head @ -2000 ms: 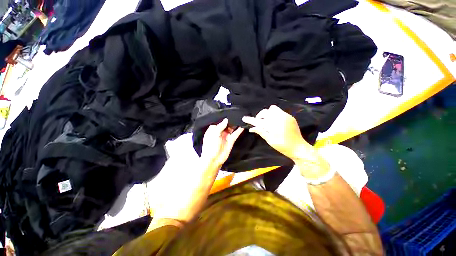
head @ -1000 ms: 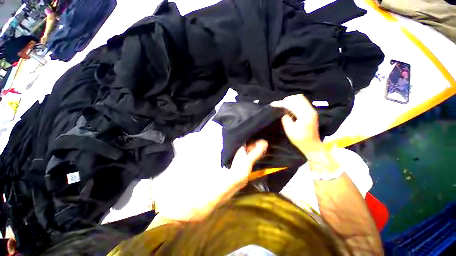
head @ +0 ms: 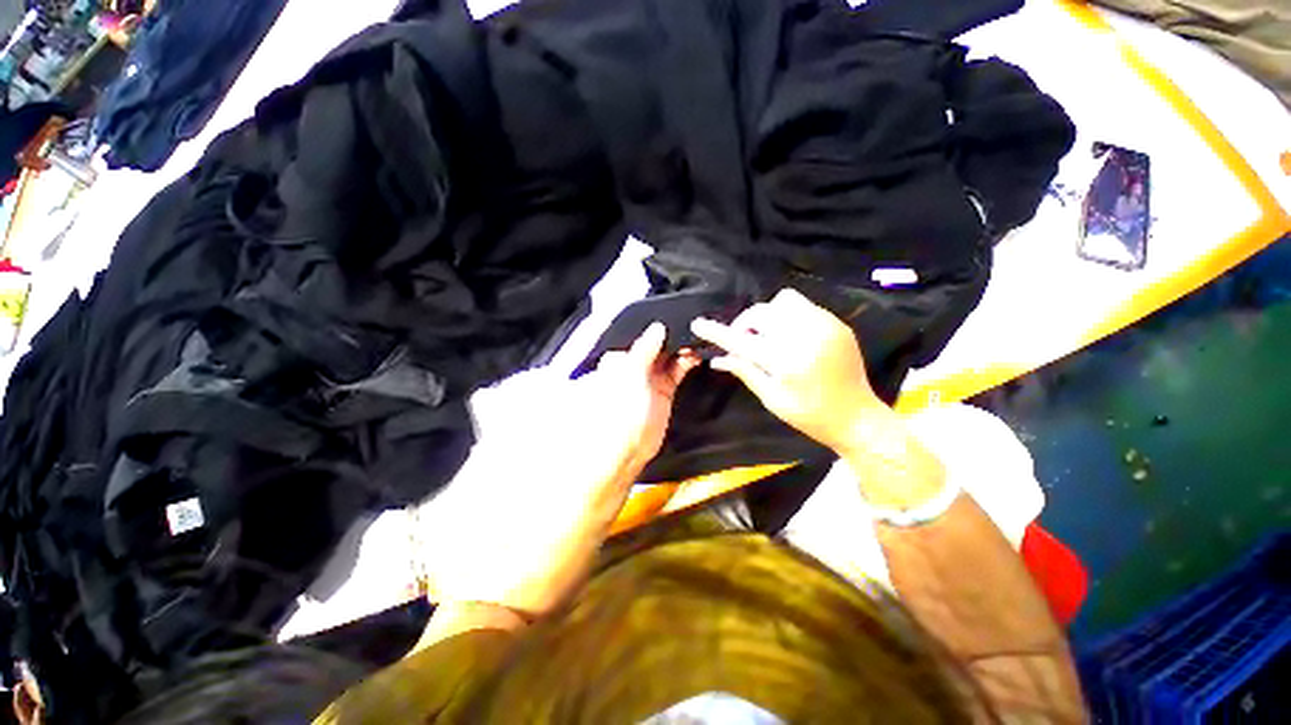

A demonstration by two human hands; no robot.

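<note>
A black garment (head: 736,418) lies nearest me at the table's front edge, part of a large black heap. My left hand (head: 623,404) pinches its cloth between thumb and fingers. My right hand (head: 800,361) is just to the right, fingertips close to the left ones at the same fold, with thumb and forefinger together on the cloth. I cannot see a tool in the right hand; its palm is hidden. A greyer patch of cloth (head: 687,269) shows just above the hands. A small white label (head: 893,276) lies on the black cloth to the right.
A long black garment pile (head: 283,340) covers the left and bears a white label (head: 186,516). A smartphone (head: 1116,207) lies at right. Navy cloth (head: 191,78) is far left, beige cloth (head: 1218,36) far right. Red stool (head: 1055,578) and blue crate (head: 1203,652) stand lower right.
One second ago the hands were apart, the right one holding up the fold. Now they have come together at the cloth, and the raised fold lies lower.
</note>
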